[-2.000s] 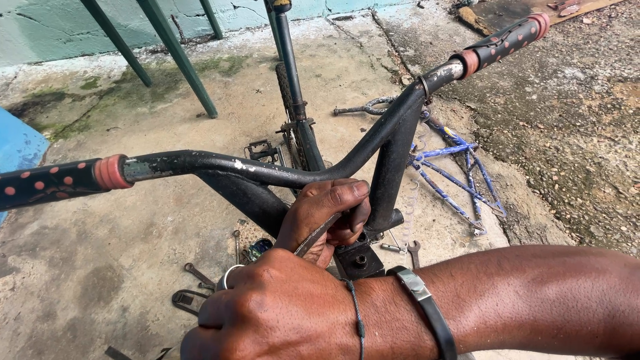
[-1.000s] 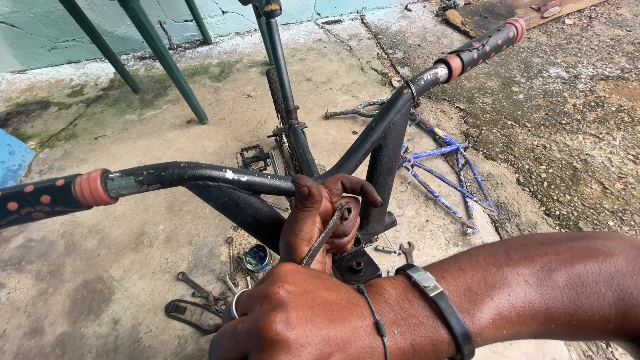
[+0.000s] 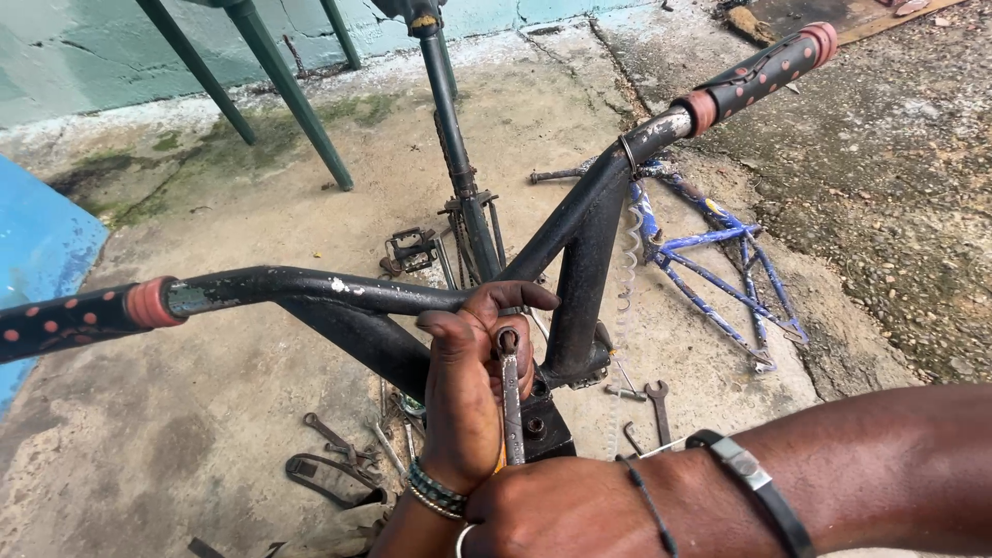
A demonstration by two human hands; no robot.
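A black bicycle handlebar (image 3: 372,298) with dotted grips spans the view. At its middle, my left hand (image 3: 473,372) is curled around the ring end of a steel wrench (image 3: 511,403), over a dark bolt or rod, with the thumb and a finger spread. My right hand (image 3: 542,504), crossing from the right with a black band on the wrist, closes on the wrench's lower part, which it hides. Just beneath the hands is the black stem block (image 3: 546,434) with a bolt in its face.
A blue bicycle frame (image 3: 697,263) lies on the concrete at right. An open-ended wrench (image 3: 659,411) rests below it. Several tools and a cloth bag (image 3: 333,480) are at lower left. A pedal (image 3: 411,248) shows beyond the bar. Green legs (image 3: 294,93) stand near the wall.
The left hand's fingers have opened out from their earlier curl, showing the wrench's ring end. The wrench now stands more upright in the view than a second ago.
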